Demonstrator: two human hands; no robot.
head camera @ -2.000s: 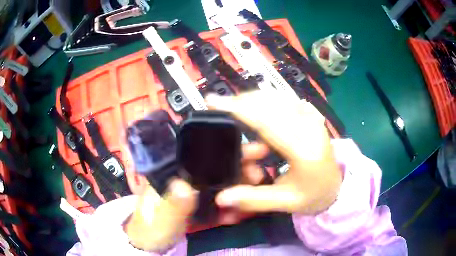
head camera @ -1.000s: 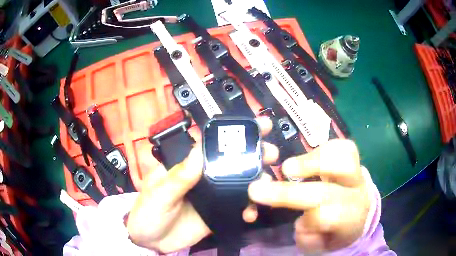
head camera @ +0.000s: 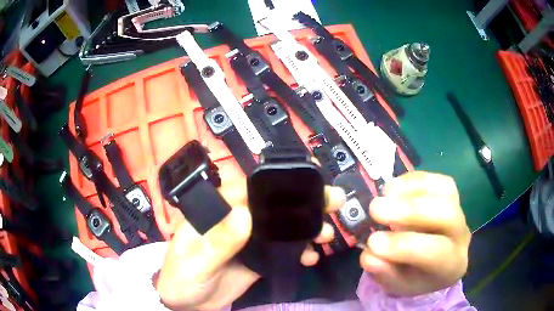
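My left hand (head camera: 203, 261) holds a black smartwatch (head camera: 287, 203) upright in the middle, its dark, unlit screen facing me. A second black smartwatch (head camera: 185, 170) sticks up from the same hand on the left, tilted. My right hand (head camera: 419, 234) is to the right of the held watch, apart from it, with fingers curled; whether it grips anything is unclear. Behind the hands, several black and white watches lie face down on the red compartment tray (head camera: 124, 91), with round sensors showing. One lies just left of my right fingertips (head camera: 352, 211).
A cream dispenser bottle (head camera: 404, 68) stands right of the tray. A black watch (head camera: 484, 152) lies alone on the green bench (head camera: 443, 130). An angular frame with a pinkish band (head camera: 124, 30) is at the far left. More red trays (head camera: 525, 112) stand at both sides.
The held watch's screen was lit with a white code a second ago and is dark now. The second watch has turned and risen. My right hand's fingers have curled and moved slightly right.
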